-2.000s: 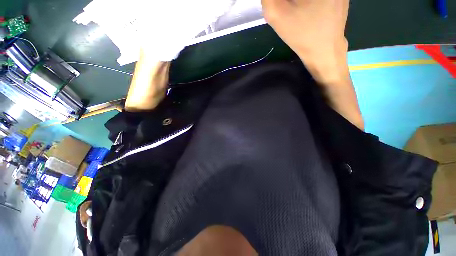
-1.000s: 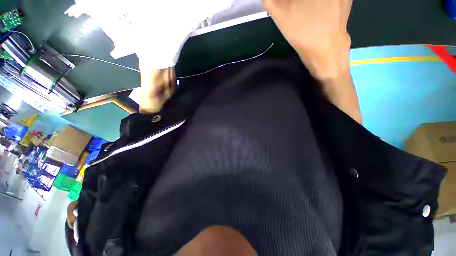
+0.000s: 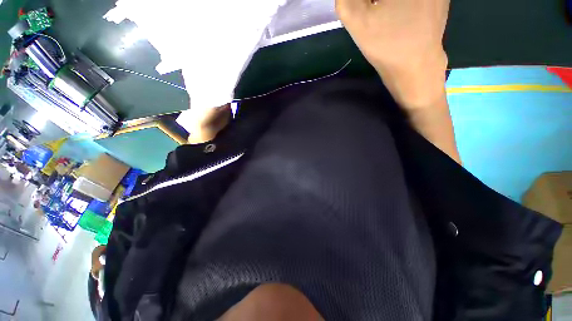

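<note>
My left hand [image 3: 194, 50] is in a white glove, overexposed, at the top left of centre; its fingers blend with the white glare and cannot be made out. A white housing [image 3: 304, 24] lies on the dark green bench between my hands, cut off by the top edge. My bare right hand [image 3: 401, 37] is at the housing's right end; its fingers are beyond the top edge, so its grip is hidden. A thin strand of solder wire [image 3: 301, 82] runs along the bench near my body.
Waiting units with silvery tubes [image 3: 78, 89] are piled at the left, with a green circuit board [image 3: 39, 20] above them. Cartons [image 3: 103, 170] and coloured bins stand at far left. Another carton [image 3: 552, 195] is at the right on the blue floor, below a red stool part [image 3: 560, 76].
My gloved left hand has shifted to the right, and its bare wrist shows less. My right hand stays at the housing's end. The whole view has shifted slightly.
</note>
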